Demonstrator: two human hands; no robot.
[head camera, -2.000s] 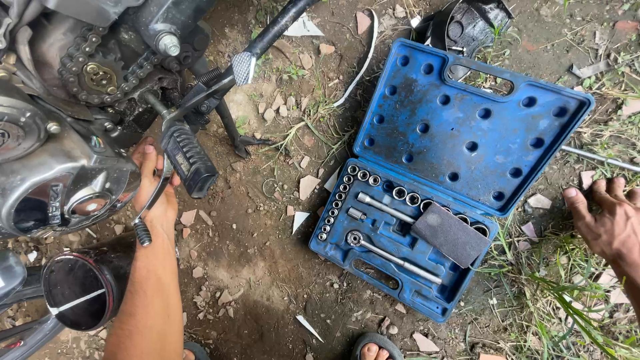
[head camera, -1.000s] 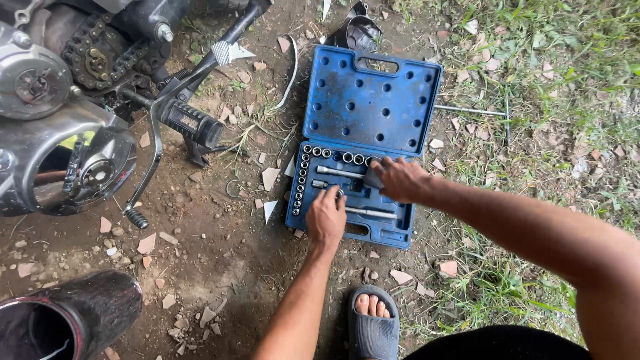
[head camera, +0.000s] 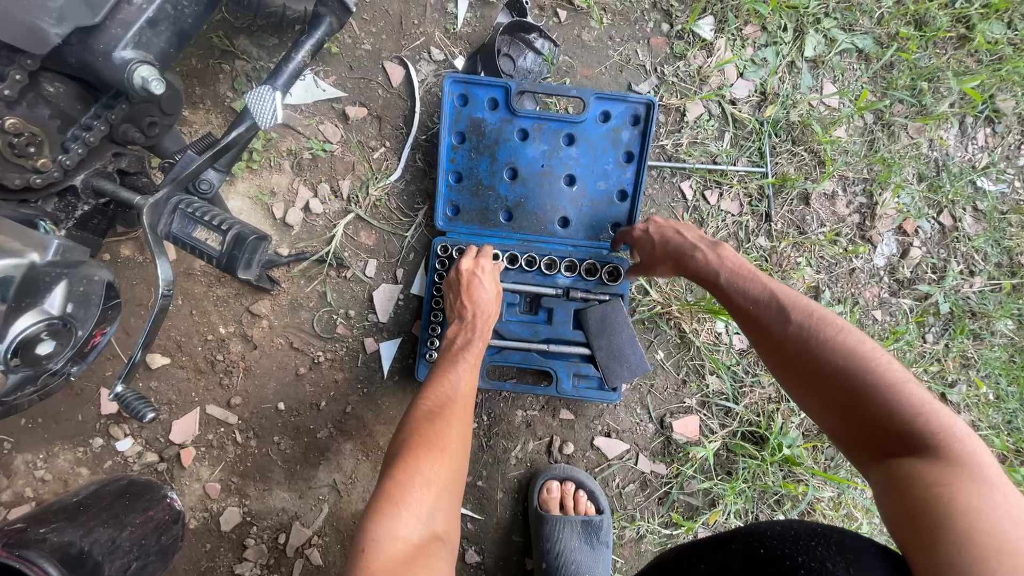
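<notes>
An open blue plastic socket-set case (head camera: 546, 164) lies on the ground. My left hand (head camera: 474, 292) is over the left end of its upper row of sockets, fingertips on or just above them; whether it grips one is hidden. At the right end of that row my right hand (head camera: 660, 250) hovers by the case edge, fingers apart, near the largest socket (head camera: 612, 274). Below the row lie a steel extension bar (head camera: 532, 289) and a short steel piece (head camera: 588, 295). A ratchet handle (head camera: 540, 347) rests lower, its head hidden by my left arm. A dark flat pad (head camera: 614, 342) lies across the tray's lower right.
A motorcycle with an exposed chain (head camera: 72, 148), rubber footpeg (head camera: 216, 236) and gear lever (head camera: 158, 296) stands at left. A dark cylinder (head camera: 96, 524) is at lower left. A T-handle wrench (head camera: 712, 167) lies right of the lid, a black plastic part (head camera: 516, 48) above it.
My left hand has gone from the motorcycle's lever to the case, then up to the socket row. My right hand has moved off the dark pad, which now lies farther down in the tray.
</notes>
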